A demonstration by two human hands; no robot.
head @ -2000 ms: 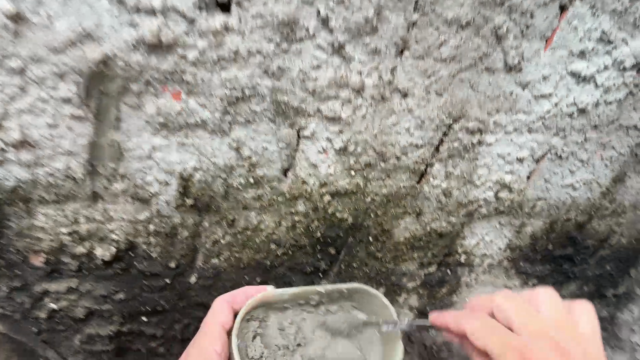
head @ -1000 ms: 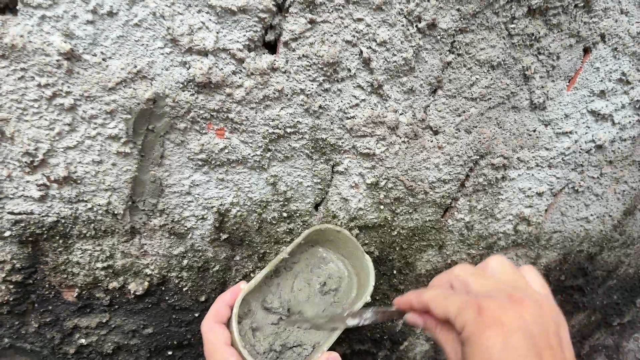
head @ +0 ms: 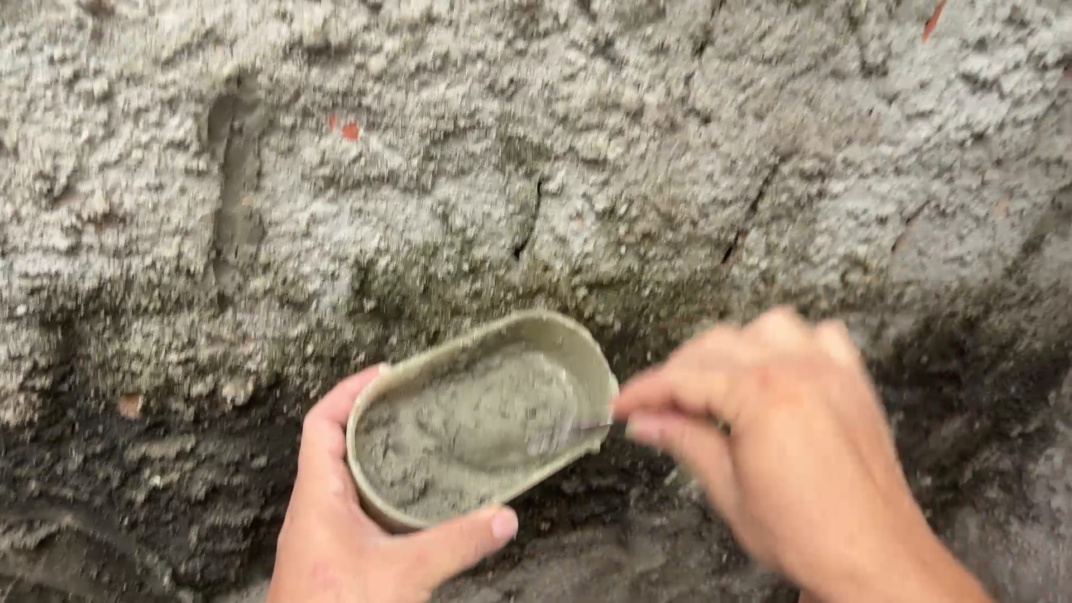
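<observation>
My left hand point(head: 368, 519) grips an oval, pale green tub point(head: 477, 335) from its lower left side, thumb along the near wall. Wet grey mortar point(head: 469, 419) covers the inside of the tub, smooth in places and lumpy at the left. At the tub's right end, my right hand point(head: 762, 419) pinches a thin metal tool point(head: 578, 433), blurred by motion; its far end reaches over the rim to the mortar, and its exact kind is not clear. Behind the tub stands a rough, rendered wall point(head: 402, 193), with a strip of smooth, darker mortar point(head: 239, 184) on its left part.
Narrow dark cracks run down the wall, one above the tub point(head: 529, 219) and one farther right point(head: 749, 213). Small orange-red spots point(head: 350, 131) show in the render. The wall's lower part point(head: 151, 469) is dark and uneven, with greenish growth above it.
The tub has turned in my left hand, so its long side lies flatter than one second ago. My right hand still holds the tool at the tub's right end.
</observation>
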